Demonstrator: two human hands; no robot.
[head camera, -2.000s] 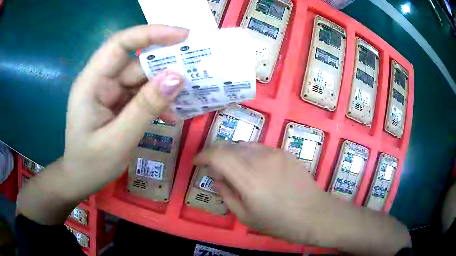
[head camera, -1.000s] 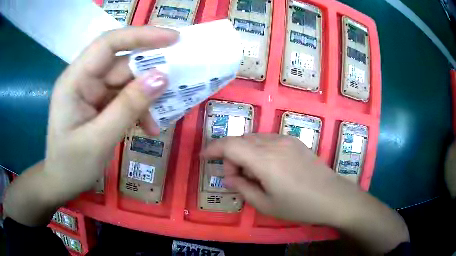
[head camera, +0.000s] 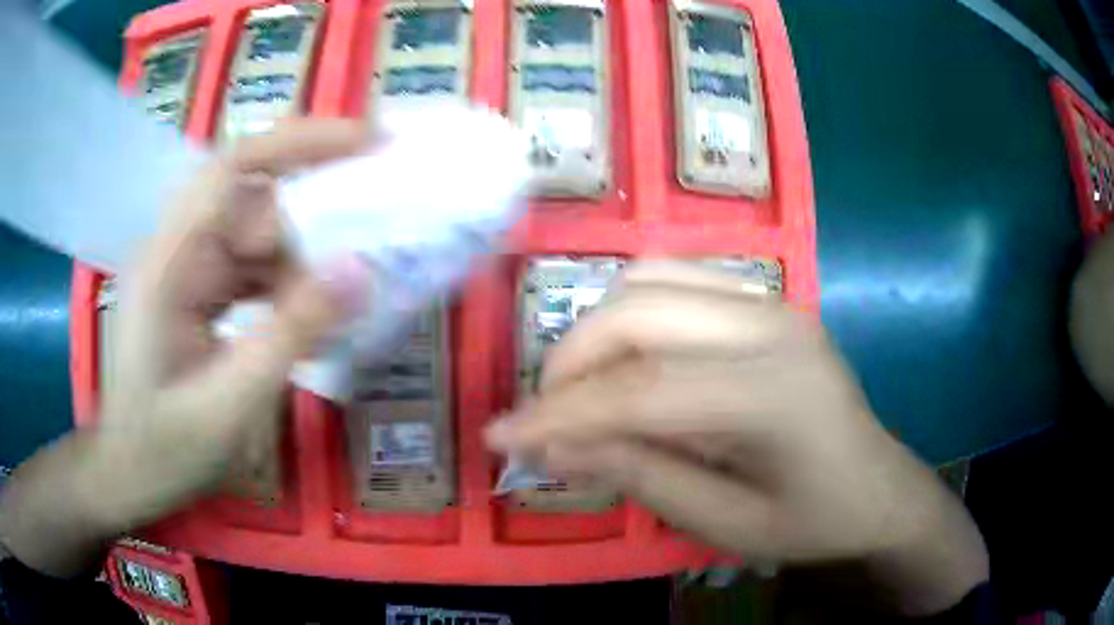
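Observation:
My left hand (head camera: 232, 305), blurred, holds the curled label strip (head camera: 403, 183) between thumb and fingers above the red tray (head camera: 476, 403). The strip's print is smeared by motion. My right hand (head camera: 721, 415) is over a gold phone (head camera: 534, 330) in the near row, covering its middle and right part. A small whitish label (head camera: 518, 475) shows at its fingertips, overlapping the phone's left edge; its print cannot be read. The phone to the left (head camera: 403, 470) has a printed label near its speaker slots.
Far-row phones (head camera: 558, 110) lie in their pockets. White backing paper (head camera: 86, 134) crosses the upper left. The dark green bench (head camera: 928, 342) lies right of the tray. Another red tray is at the lower left (head camera: 153, 580) and one at the far right (head camera: 1081, 147). A tray tag (head camera: 446, 617) is at the bottom.
The tray has shifted left in view. The label strip has turned and curled more in my left hand. My right hand has moved slightly and a small label now shows at its fingertips.

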